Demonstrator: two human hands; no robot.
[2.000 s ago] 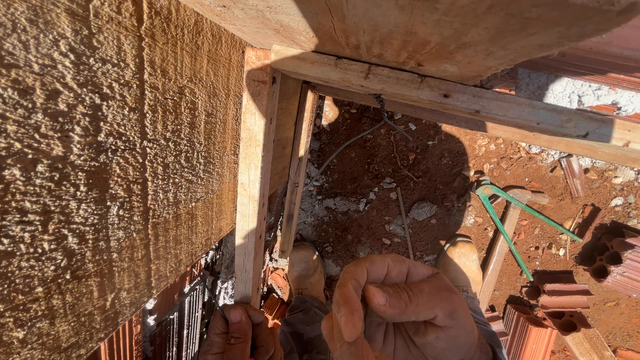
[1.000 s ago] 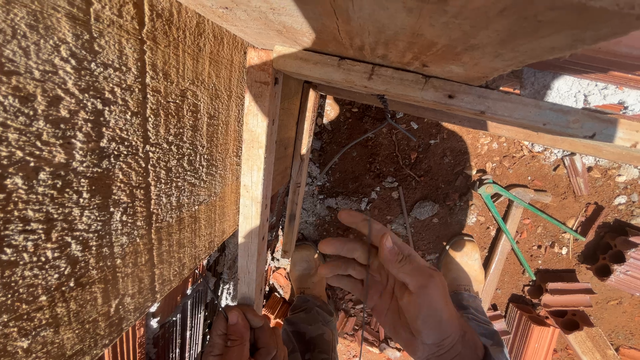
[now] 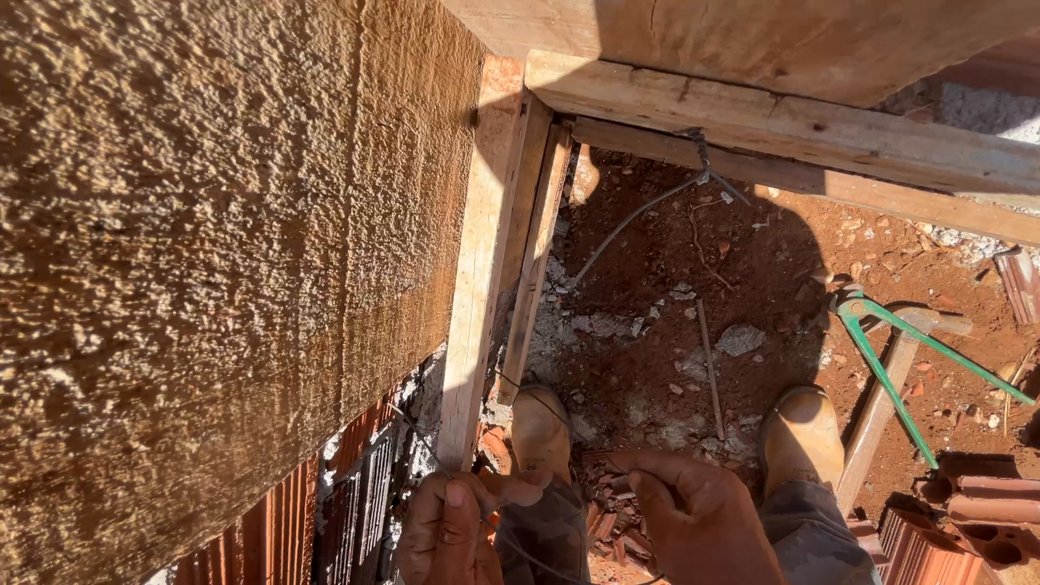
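Observation:
My left hand (image 3: 455, 524), at the lower end of an upright wooden board (image 3: 475, 284), pinches a thin tie wire (image 3: 532, 552) between thumb and fingers. The wire loops down toward the bottom edge, and another stretch of it shows across the board's foot. To the right, my right hand (image 3: 691, 516) has its thumb and forefinger close together; whether wire lies between them cannot be told. A twisted wire (image 3: 703, 158) is wrapped on the horizontal timber (image 3: 772, 122), with one long tail hanging over the soil.
A rough plastered wall (image 3: 203, 244) fills the left, with hollow clay bricks (image 3: 276, 520) below. On the red soil at right lie green-handled end-cutting nippers (image 3: 881, 357) over a wooden-handled hammer (image 3: 886, 406), near more clay bricks (image 3: 934, 552). My boots (image 3: 800, 439) stand between.
My right hand has turned from an open palm to thumb and forefinger drawn together, lower down. The left hand has come off its grip at the board's foot, and the wire loop now shows.

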